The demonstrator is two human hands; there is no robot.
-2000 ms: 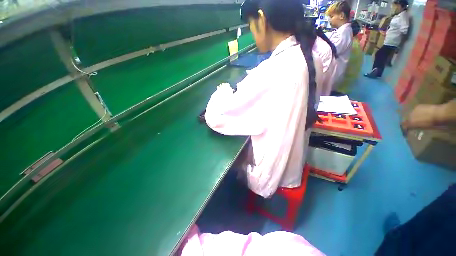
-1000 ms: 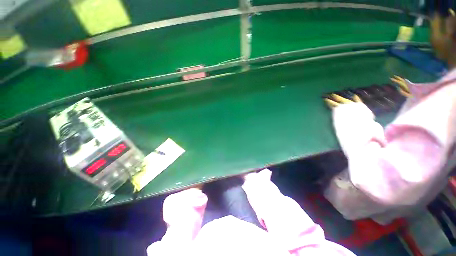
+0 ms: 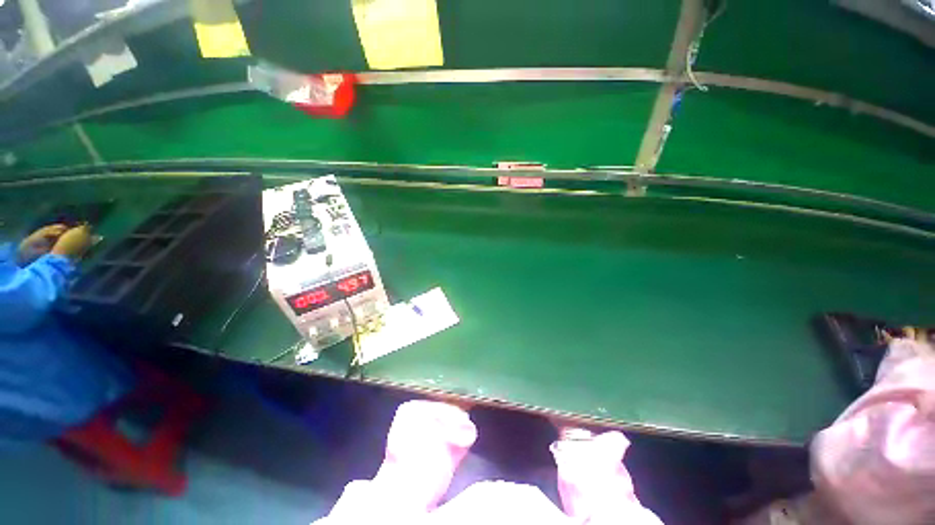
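A white DC power supply point(image 3: 326, 261) stands on the green bench point(image 3: 574, 297), left of centre, with red digits lit on its front. Dark cables and black lumps lie on its top. Thin leads point(image 3: 356, 333) hang from its front to the bench edge. A white and yellowish record sheet point(image 3: 415, 324) lies at its right with a small blue thing on it. My two pink sleeves reach to the bench's front edge, cuffs below it. My left hand and my right hand cannot be made out there.
Black compartment trays point(image 3: 169, 256) are stacked left of the supply. Beyond them is a blue-sleeved person point(image 3: 41, 308) with hands over a dark thing. At the right edge a pink-sleeved person point(image 3: 892, 441) has a dark tray point(image 3: 856, 344). A red bin point(image 3: 333, 95) hangs on the back rail.
The view has swung left from the pink-coated neighbour to the power supply, then the stacked trays and blue-sleeved person. My sleeves remain low at the bench edge.
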